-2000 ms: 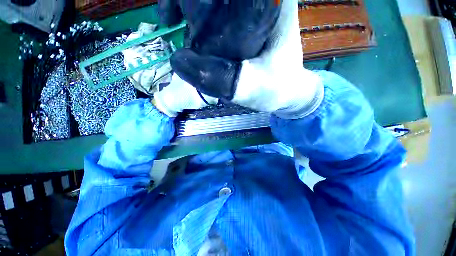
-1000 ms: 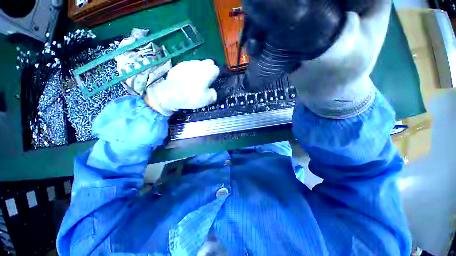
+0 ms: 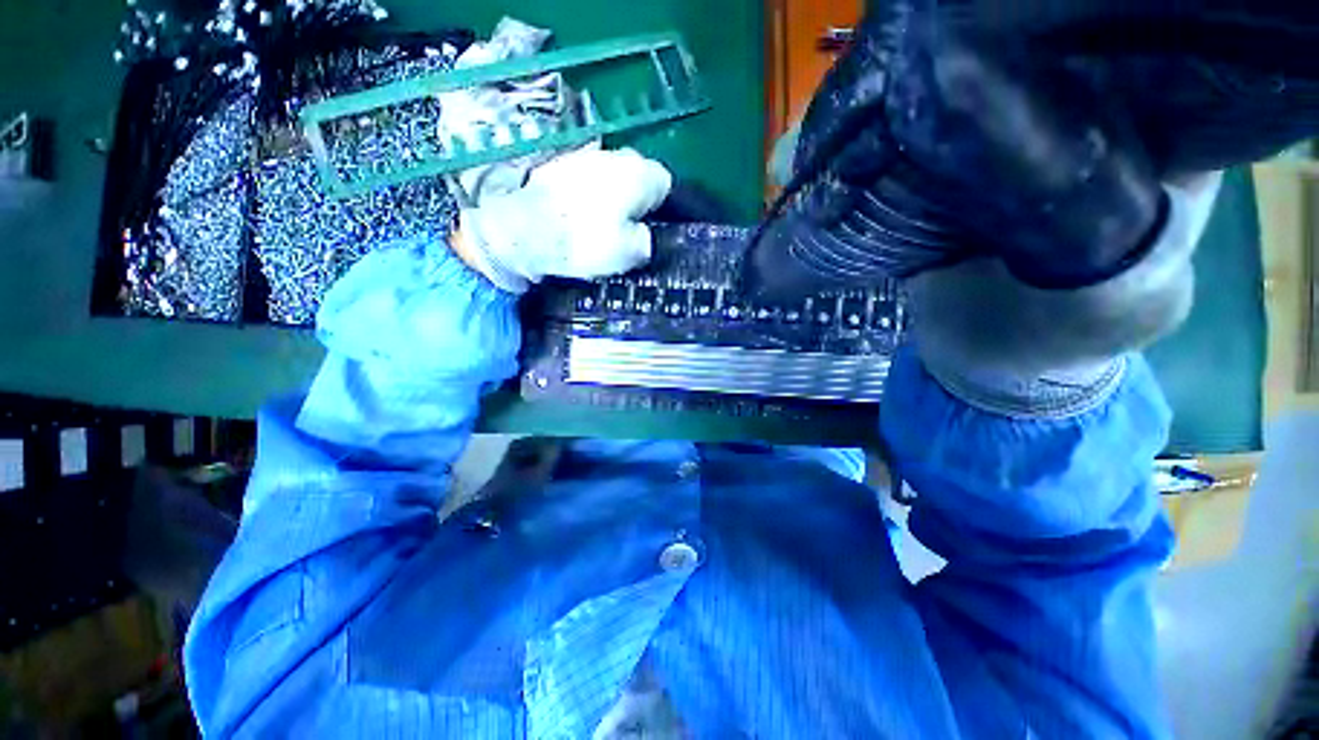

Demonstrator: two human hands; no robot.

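A silver ribbed heatsink (image 3: 731, 370) lies in a dark assembly fixture (image 3: 547, 379) in front of me. A row of small black power transistors (image 3: 705, 301) runs along its far side. My left hand (image 3: 572, 214), in a white glove, rests at the fixture's far left corner; its fingertips are hidden. My right hand (image 3: 998, 174), in a white and dark glove, is blurred above the right part of the fixture. A thick dark ribbed tool, likely an electric screwdriver (image 3: 854, 224), is at this hand, its tip down near the transistors. The grip is hard to make out.
A green positioning frame (image 3: 506, 155) lies over a crumpled pale rag (image 3: 499, 104) and the edge of the screw trays (image 3: 255, 217) at the left. An orange-brown board (image 3: 799, 72) shows at the back. Cartons stand beyond the mat's right edge.
The right hand and dark tool have come down from over the far middle to the fixture's right part, uncovering the transistor row. The left hand has opened away from them to the fixture's left end.
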